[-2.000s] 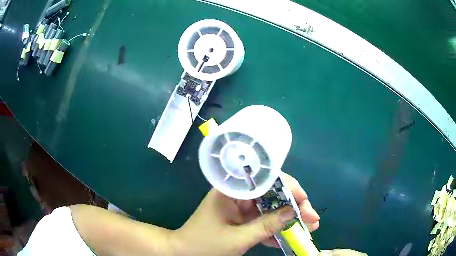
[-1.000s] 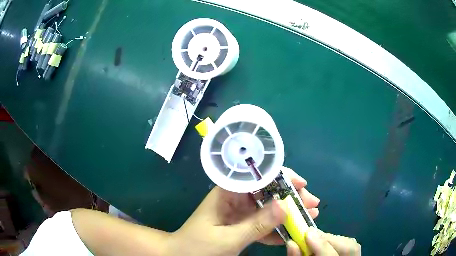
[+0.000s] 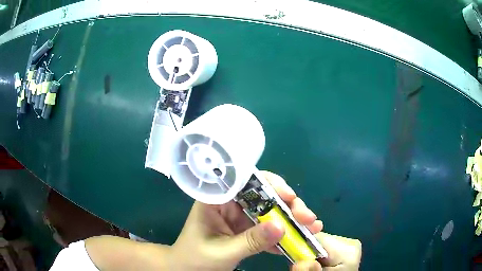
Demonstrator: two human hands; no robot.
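Observation:
A white handheld fan body [image 3: 238,132] is held up, drum head at upper left, open handle pointing down right. A yellow battery [image 3: 289,235] lies in its handle trough, below the dark control board [image 3: 256,198]. My left hand [image 3: 227,227] is closed around the handle, thumb on the battery's upper end. My right hand [image 3: 335,254], partly cut off by the bottom edge, holds the handle's lower end, with a fingertip at the battery's lower end. A second fan [image 3: 182,58] lies behind on the bench, its handle partly covered by the held fan's head.
Spare grey batteries with yellow patches [image 3: 39,92] lie in a pile at far left. Pale-yellow pads [image 3: 475,182] lie at the right edge. A white rail [image 3: 338,24] curves across the back of the green bench. Part of a white object [image 3: 473,18] shows beyond it at upper right.
The yellow battery has gone from partly outside the handle to lying in the trough. The held fan has moved left in the picture. The view has shifted, showing more of the rail.

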